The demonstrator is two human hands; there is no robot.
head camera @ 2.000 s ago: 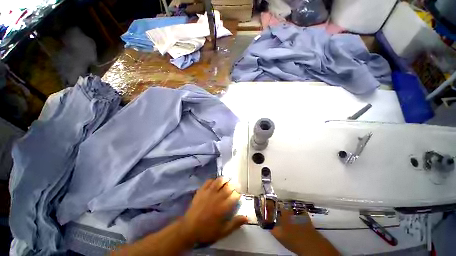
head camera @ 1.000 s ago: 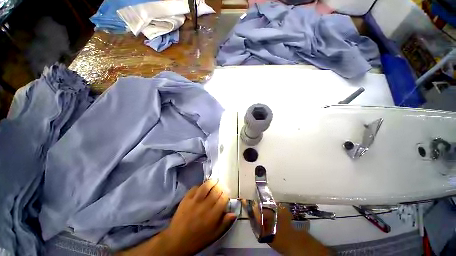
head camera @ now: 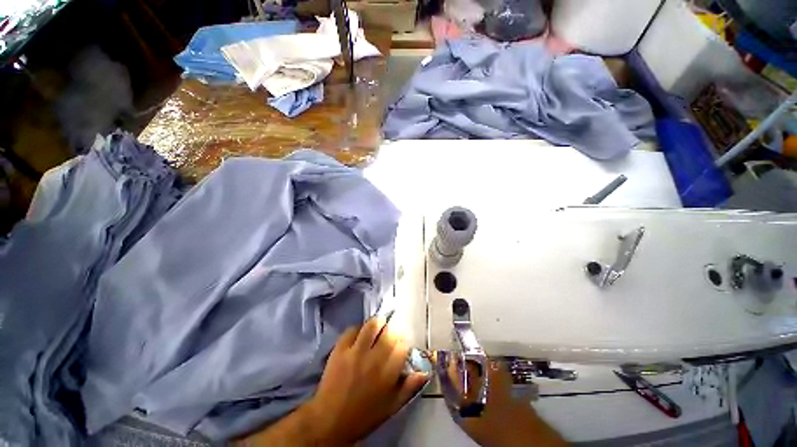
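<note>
A large blue-grey garment piece (head camera: 236, 262) lies loose on the table left of the sewing machine head (head camera: 542, 288). My left hand (head camera: 367, 371) lies palm down on the cloth's right edge, fingers close together, just left of the needle area. A small bit of pale cloth (head camera: 419, 361) shows at its thumb. My right hand (head camera: 500, 403) is partly behind the shiny metal take-up cover (head camera: 472, 375); its fingers are hidden, so its grip cannot be seen. The needle and presser foot are hidden.
A stack of cut panels (head camera: 52, 279) stands at the left. A crumpled blue-grey heap (head camera: 524, 96) lies behind the machine. Folded white cloths (head camera: 284, 63) rest on the plastic-wrapped brown board (head camera: 253, 122). Red-and-dark snips (head camera: 648, 395) lie right of the needle area. A blue bin (head camera: 695, 161) stands behind.
The view shifts between frames. Both hands stay near the needle area, and the garment piece keeps nearly the same folds. The pale cloth at my left thumb shows more clearly than two seconds ago.
</note>
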